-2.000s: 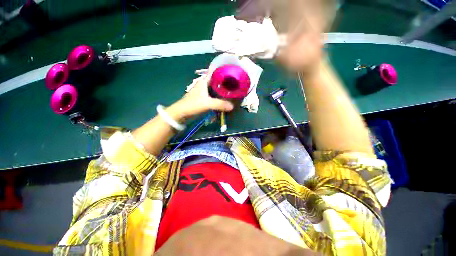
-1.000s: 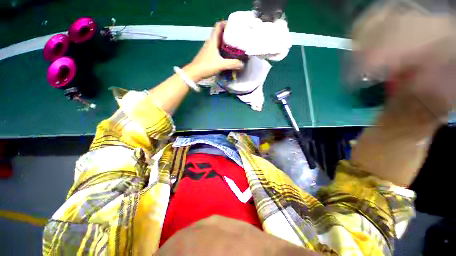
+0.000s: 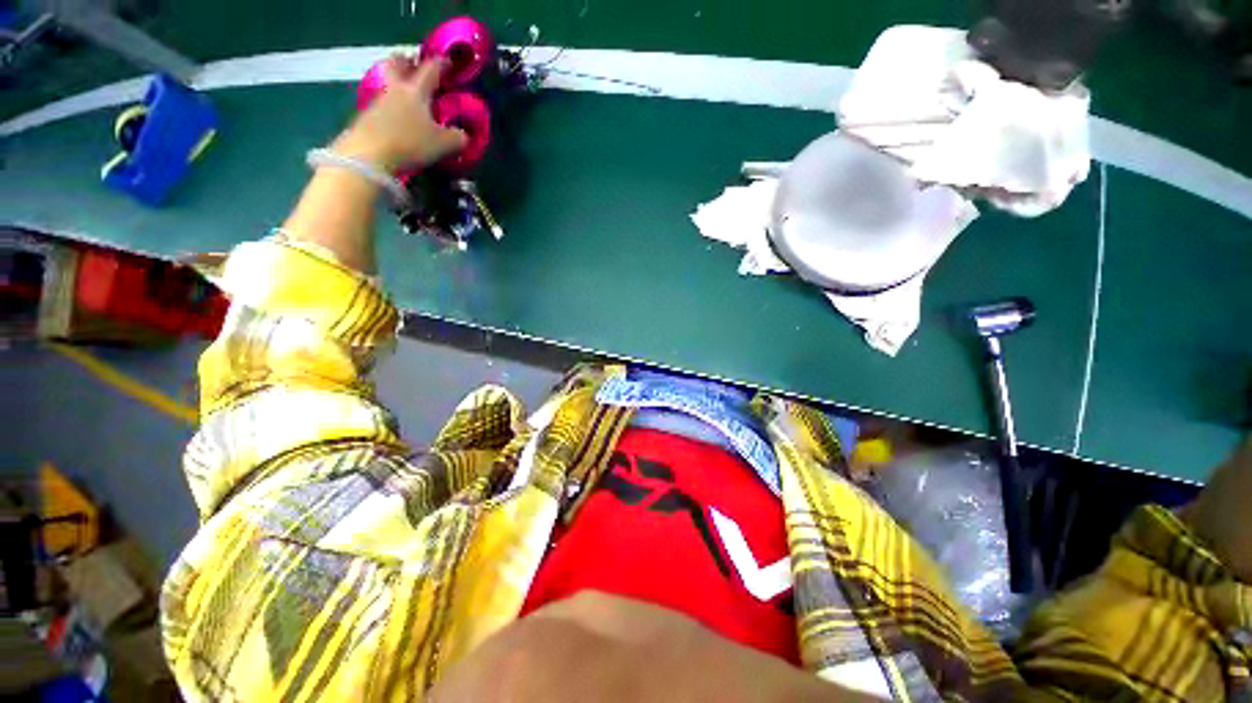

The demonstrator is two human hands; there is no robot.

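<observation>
My left hand [image 3: 396, 121] is over a group of upright dark housings with magenta ends, at the back left of the bench. One magenta end [image 3: 459, 50] shows beyond my fingers, another [image 3: 464, 132] beside my thumb, and part of a third left of my hand. My fingers touch the group, but whether they grip one is unclear. Thin wires [image 3: 442, 217] lie in front. The pale round disc [image 3: 844, 213] has no housing on it; white cloth [image 3: 890, 313] lies under it. My right hand is out of the picture; only part of the forearm shows at the right edge.
The cloth-wrapped press head [image 3: 961, 117] is above and behind the disc. A hammer-like tool [image 3: 1002, 398] with a chrome head lies to its right, handle over the bench edge. A blue tape dispenser [image 3: 165, 137] stands far left. A red bin [image 3: 144, 300] is below the bench.
My left hand has moved from the press to the housings at the left. The housing it held is no longer at the press. My right hand has left the picture. The view has shifted left.
</observation>
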